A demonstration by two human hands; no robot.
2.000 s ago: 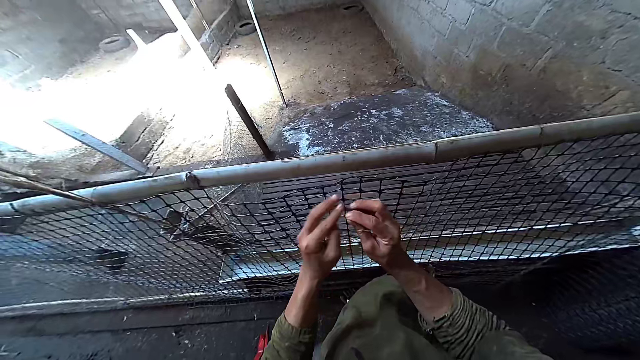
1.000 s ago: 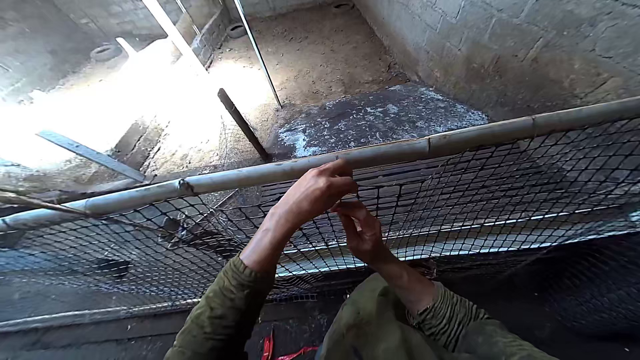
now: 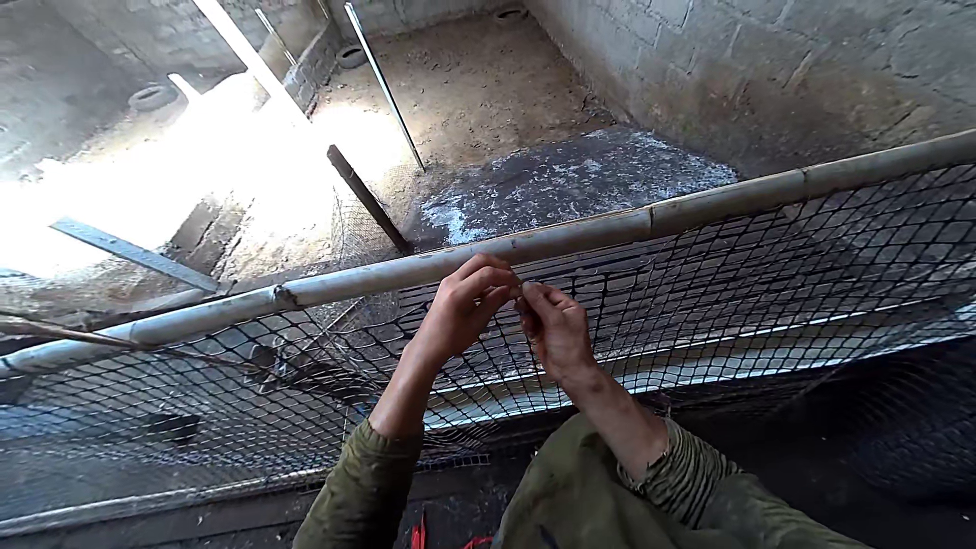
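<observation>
Black plastic netting (image 3: 732,282) hangs from a horizontal bamboo pole (image 3: 579,235) that crosses the view. Just below the pole, my left hand (image 3: 474,305) and my right hand (image 3: 555,326) meet at the fingertips, in front of the net's upper edge. The thumb and fingers of each hand are pinched together. Whether they grip a net strand or a thin tie is too small to tell. The back of my left hand lies close to the pole's underside.
Beyond the pole are a dark upright stick (image 3: 370,200), a thin metal pole (image 3: 385,88), a whitish-stained dark slab (image 3: 579,179) and a block wall (image 3: 762,76). A metal bar (image 3: 133,253) leans at left. Red strips (image 3: 418,532) lie near my knee.
My left hand has come down from the top of the bamboo pole, where it was a second ago, to my right hand's fingertips below it.
</observation>
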